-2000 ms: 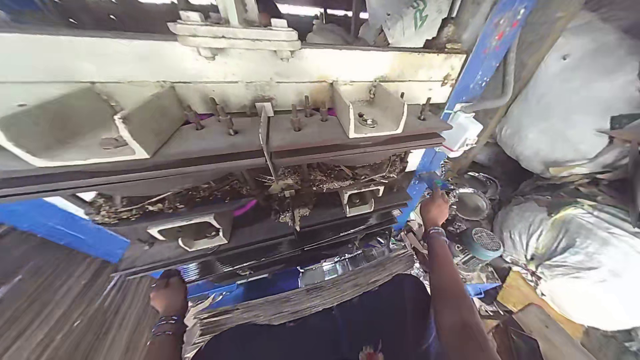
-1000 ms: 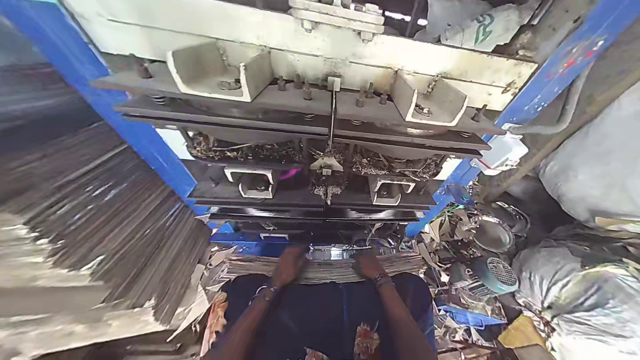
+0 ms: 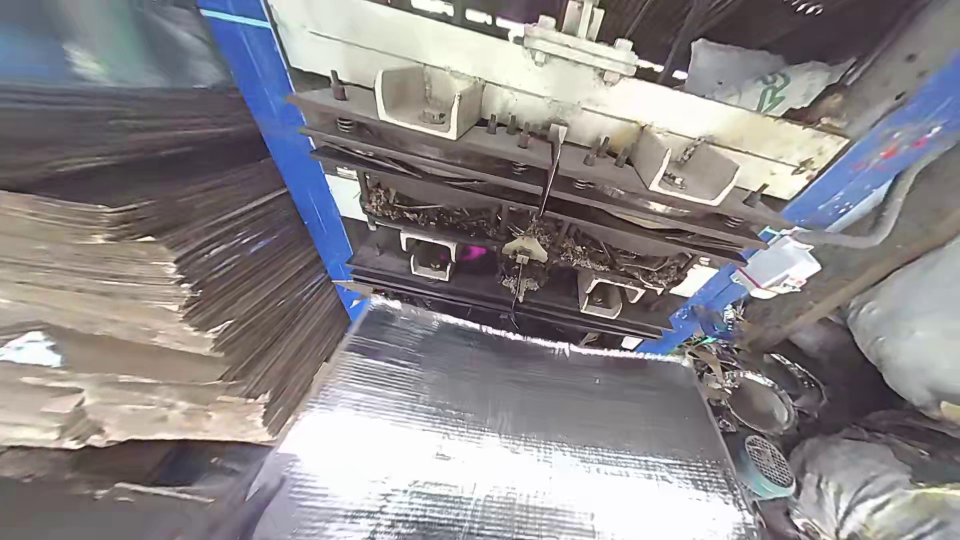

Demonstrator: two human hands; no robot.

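A wide, shiny silver foil-faced sheet (image 3: 510,427) fills the lower middle of the view, its far edge lying against the lower plates (image 3: 495,304) of a press with a blue frame. Neither of my hands shows; the sheet spans the place below the press, and whether my hands are under it or past the bottom edge I cannot tell. Above the plates, white metal channel brackets (image 3: 427,101) and upright bolts sit on the dark upper platen (image 3: 555,161). Between the platens lie scraps and debris (image 3: 435,214).
Tall stacks of brown sheets (image 3: 97,292) stand at the left. On the right are a white box (image 3: 780,262) on the blue post, round metal dishes (image 3: 757,405), a green motor with a vented cover (image 3: 766,465) and large whitish sacks (image 3: 915,322).
The silver sheet has come into view before the press, where both my hands were close together at a stack's edge one second ago. My hands have gone out of sight.
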